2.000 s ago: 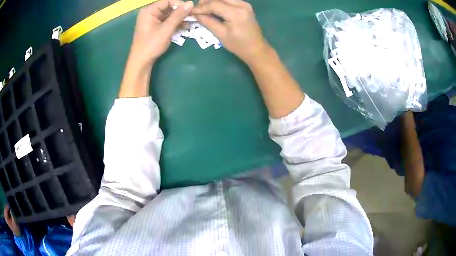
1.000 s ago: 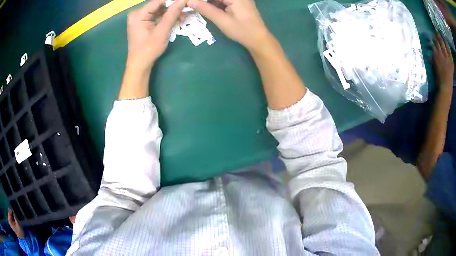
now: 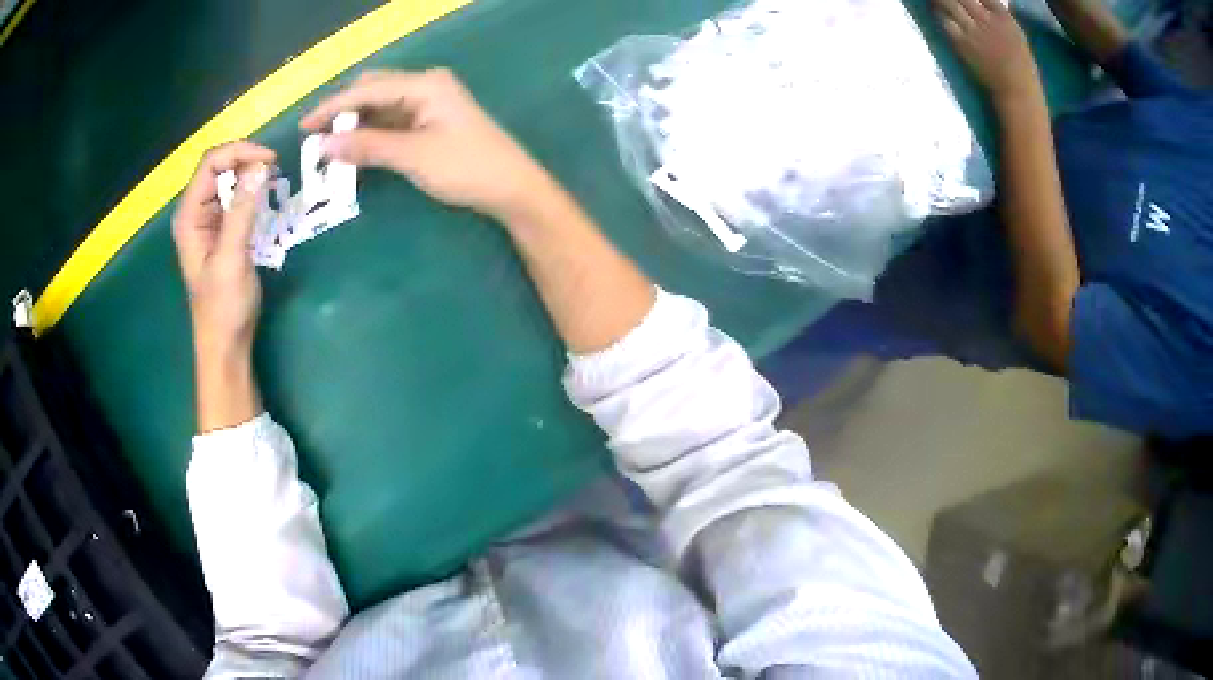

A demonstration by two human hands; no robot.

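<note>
Several small white plastic parts (image 3: 317,213) lie in a small group on the green bench between my hands, at the upper left. My left hand (image 3: 224,226) is at their left side, with a white part between thumb and fingers. My right hand (image 3: 432,140) is at their upper right, its thumb and forefinger pinching a white part (image 3: 345,124). The fingers partly hide both parts. A clear plastic bag (image 3: 811,126) full of white parts lies on the bench to the right of my right hand.
A black compartment tray (image 3: 80,531) with a white label is at the lower left. A yellow line (image 3: 226,122) curves along the bench's far side. A person in a dark blue shirt (image 3: 1144,253) is at the right, one hand near the bag. A brown carton (image 3: 1024,545) stands below right.
The view has shifted, so the bag, parts and tray appear further left and more of the person at right shows. My hands have moved apart, uncovering more of the parts between them.
</note>
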